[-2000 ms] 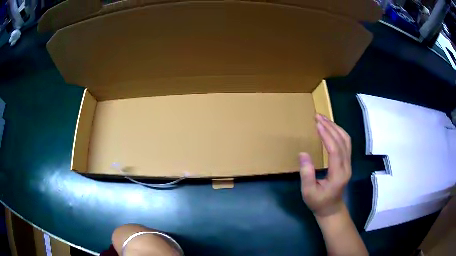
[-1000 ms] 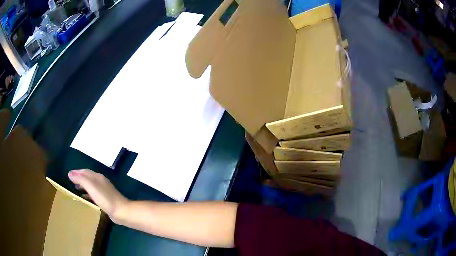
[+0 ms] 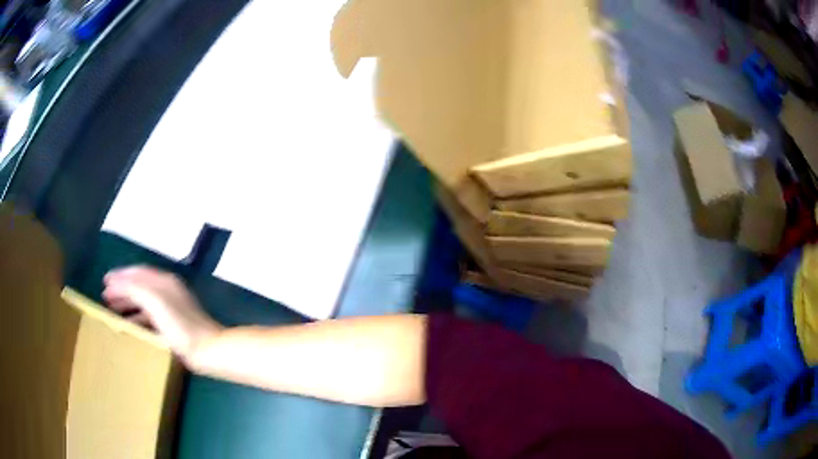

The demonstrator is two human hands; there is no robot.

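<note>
The near carry box [image 3: 117,385] is at the lower left, cut off by the picture's edge. Its brown lid panel [image 3: 27,332] stands at the far left. My right hand [image 3: 161,309] is at the top edge of the box's end wall, fingers bent and blurred, with no loose item visible in it. Whether it grips the wall or rests on it is unclear. A stack of white inserts [image 3: 260,161] with a notch lies on the dark green bench beyond the hand. My left hand is out of the picture.
Stacked brown boxes [image 3: 552,220] stand right of the bench [image 3: 269,412], the top one open. On the grey floor [image 3: 646,269] farther right are an open carton [image 3: 717,170] with pale material in it and blue stools [image 3: 753,332].
The view has swung from the open box to the right side, then shifted slightly lower and right. My right hand stays by the end wall, its fingers now more bent. The left arm has left the picture.
</note>
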